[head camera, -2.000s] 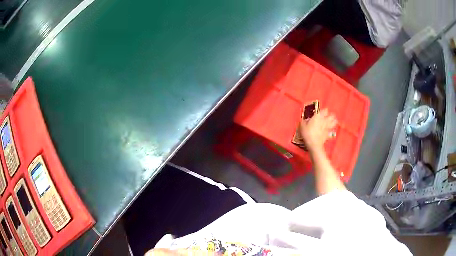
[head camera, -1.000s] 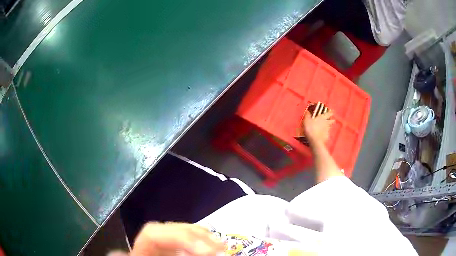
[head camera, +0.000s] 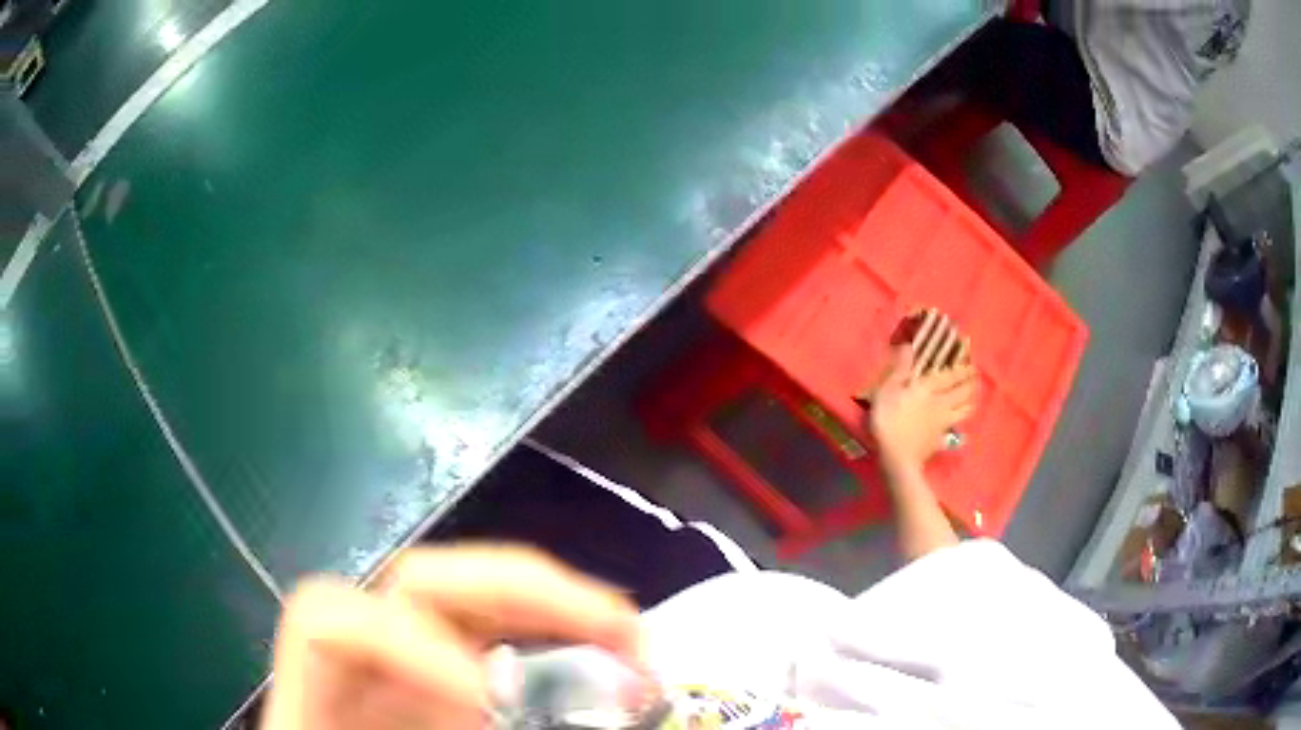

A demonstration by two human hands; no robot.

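Observation:
My right hand (head camera: 925, 411) is down on the upturned red tray (head camera: 1020, 321) at the right, below bench level. Its fingers close around a small stack of gold keypad phones (head camera: 936, 342). Their striped edges and a dark part show beyond the fingers; the hand hides the rest. My left hand (head camera: 457, 613) is large and blurred at the bottom edge, partly cut off, with curled fingers. A blurred grey, shiny patch shows beneath them; I cannot tell whether it is a held thing.
The green bench (head camera: 428, 186) fills the left, its edge running diagonally. A red stool (head camera: 771, 442) is under the tray, with another red stool (head camera: 1020, 178) behind. A seated person's pale sleeve (head camera: 1141, 79) is at the top right. A cluttered shelf with a light-blue round object (head camera: 1220, 388) curves along the right.
The view has shifted, and the red phone tray at the left has left the picture. My left hand has come up into view at the bottom. My right hand stays at the stack, where striped edges now show.

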